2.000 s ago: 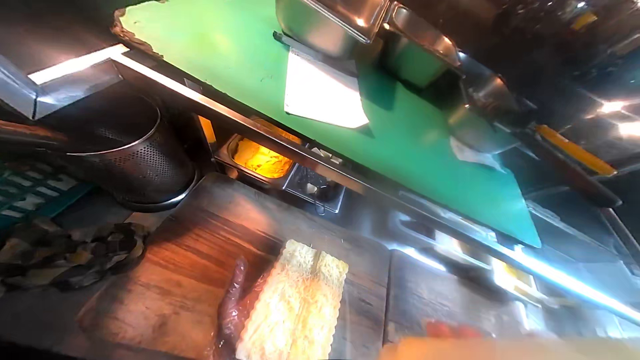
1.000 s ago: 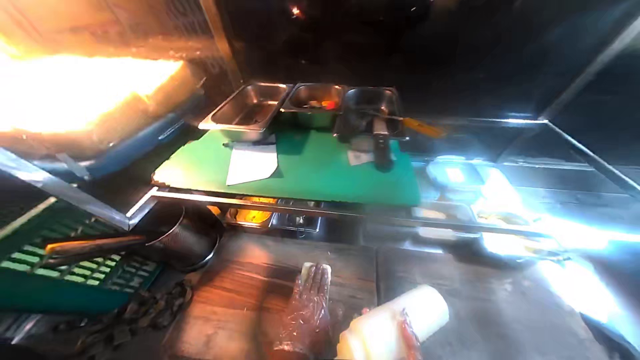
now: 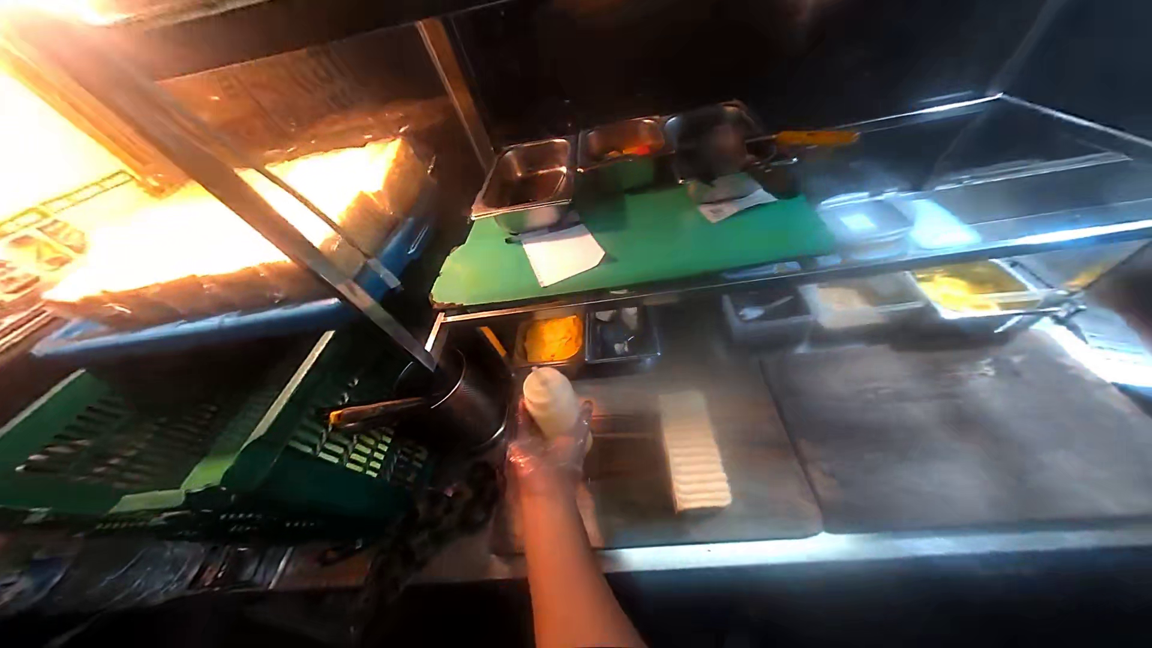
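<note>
My right hand (image 3: 549, 454), in a clear thin glove, is closed around a pale squeeze bottle (image 3: 551, 400). The bottle is over the left part of a wooden board (image 3: 747, 468), close to the food pans behind it. To the right of the hand, a long, pale, ridged piece of food (image 3: 695, 450), which looks like bread, lies on the board. The hand does not touch it. My left hand is out of view.
Behind the board are a pan of orange-yellow food (image 3: 553, 339) and a dark pan (image 3: 623, 335). Above them, metal pans (image 3: 531, 175) stand on a green mat (image 3: 666, 236). At left are a perforated metal container (image 3: 472, 396) with a handle and green crates (image 3: 216, 450). A second board (image 3: 972, 423) lies right.
One second ago both hands were in view, and the bottle was on the right side of the board. The bottle and right hand have moved left. The left hand has left the view.
</note>
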